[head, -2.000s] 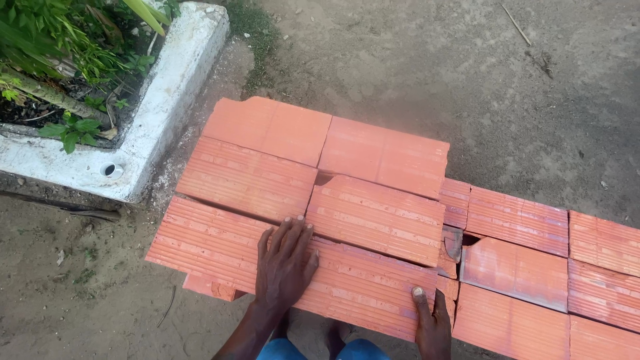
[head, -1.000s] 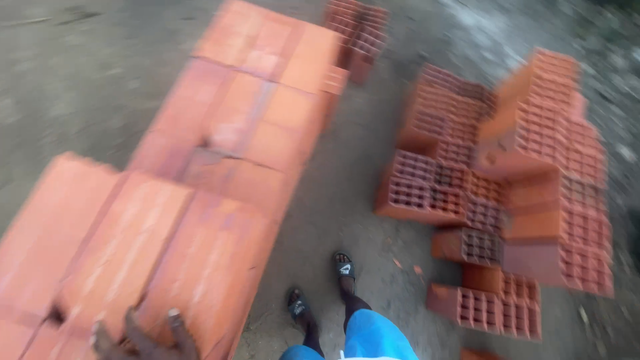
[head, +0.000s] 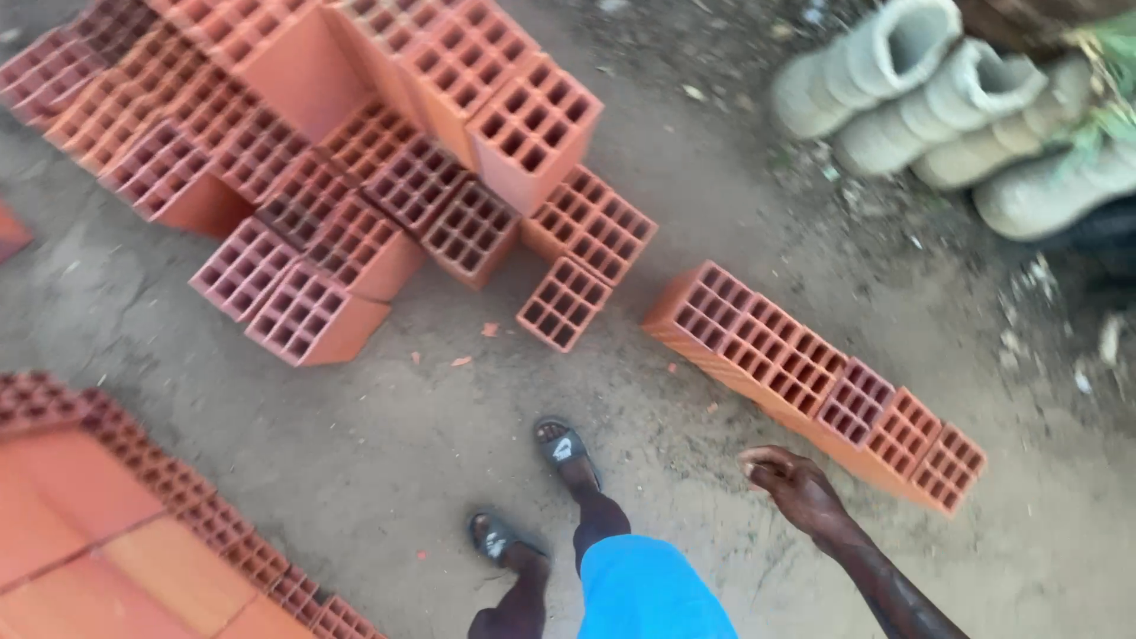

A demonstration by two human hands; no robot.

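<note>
My right hand [head: 794,488] hangs over the ground at the lower right, fingers loosely curled and holding nothing. Just beyond it stands a short row of hollow clay bricks [head: 799,373] with their grid-like open ends facing up. More hollow bricks stand upright in a large cluster [head: 311,204] at the upper left, some higher than others. The stack of bricks lying flat [head: 98,550] fills the lower left corner, its holed ends showing along one side. My left hand is out of view.
Pale concrete cylinders [head: 852,80] lie side by side at the upper right, near leaves and scattered debris. My feet in sandals [head: 564,448] stand on bare dirt ground [head: 382,426] between the flat stack and the short row. Small brick chips lie around.
The view has swung from the flat-laid stack to the standing bricks. Two seconds ago both hands rested on the stack; now only my right hand shows, away from it.
</note>
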